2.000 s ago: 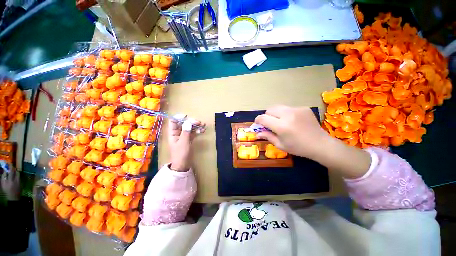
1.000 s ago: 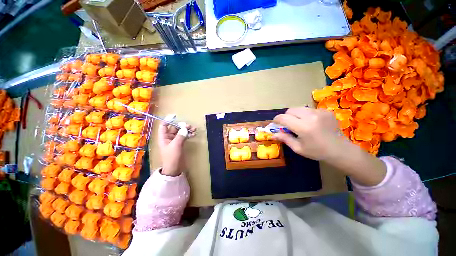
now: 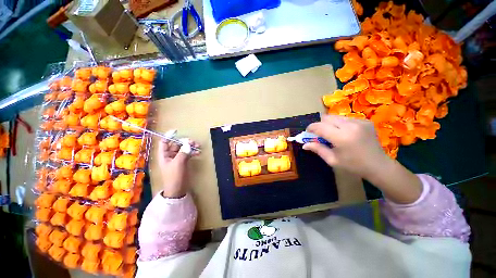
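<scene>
The red-brown jig [image 3: 264,157] lies on the black mat [image 3: 315,187] and holds orange shells [image 3: 250,168] in two rows of two. My right hand [image 3: 348,144] grips the small white glue bottle [image 3: 310,139] with a blue-purple label, its narrow tip pointing left at the upper right shell. My left hand [image 3: 175,163], left of the mat, holds a long thin stick tool [image 3: 142,128] that points up left over the tray. Something white shows at its fingertips.
A clear blister tray [image 3: 90,168] full of orange pieces stands at left. A heap of orange shells [image 3: 402,70] lies at right. Behind are a white board [image 3: 321,21] with a tape roll [image 3: 233,33], blue-handled pliers [image 3: 190,20] and a small tan box [image 3: 103,23]. Tan cardboard [image 3: 185,108] lies under the mat.
The view has shifted, so the scene sits further left. My right hand and the bottle have moved right from the upper left shell, past the upper right one, uncovering all the pieces in the jig.
</scene>
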